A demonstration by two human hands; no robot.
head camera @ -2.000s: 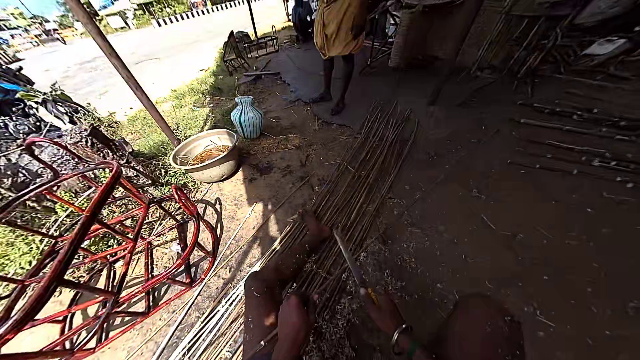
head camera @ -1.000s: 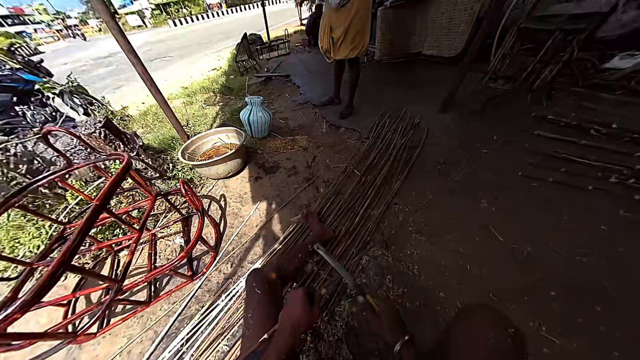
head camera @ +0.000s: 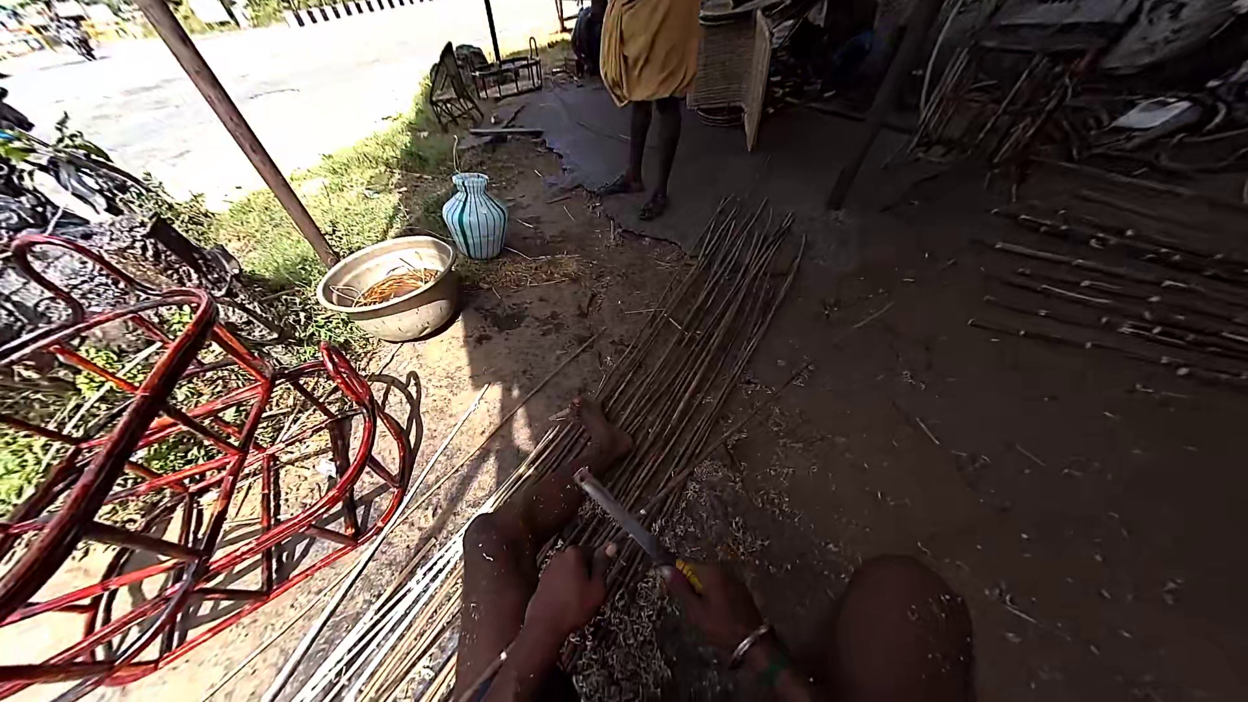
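My right hand (head camera: 717, 604) is closed on the handle of a long-bladed knife (head camera: 629, 522); yellow shows at the handle, and the blade points up and to the left. A bangle circles that wrist. Close by on the left, my left hand (head camera: 573, 585) is closed around a thin cane that runs past my left leg toward the lower edge; shadow hides part of the grip. Beneath both hands and my left foot lies a long bundle of thin canes (head camera: 697, 346) on the ground, with pale shavings (head camera: 624, 643) scattered around.
Left of me stands a red cane frame (head camera: 244, 429). Beyond it are a metal basin (head camera: 429, 307) holding strips, a striped water pot (head camera: 475, 216) and a leaning pole (head camera: 239, 127). A person in yellow cloth (head camera: 648, 49) stands ahead. More sticks (head camera: 1121, 292) lie at right.
The knife in my right hand has shifted relative to my left hand, its blade angle changing between frames. The person ahead remains standing.
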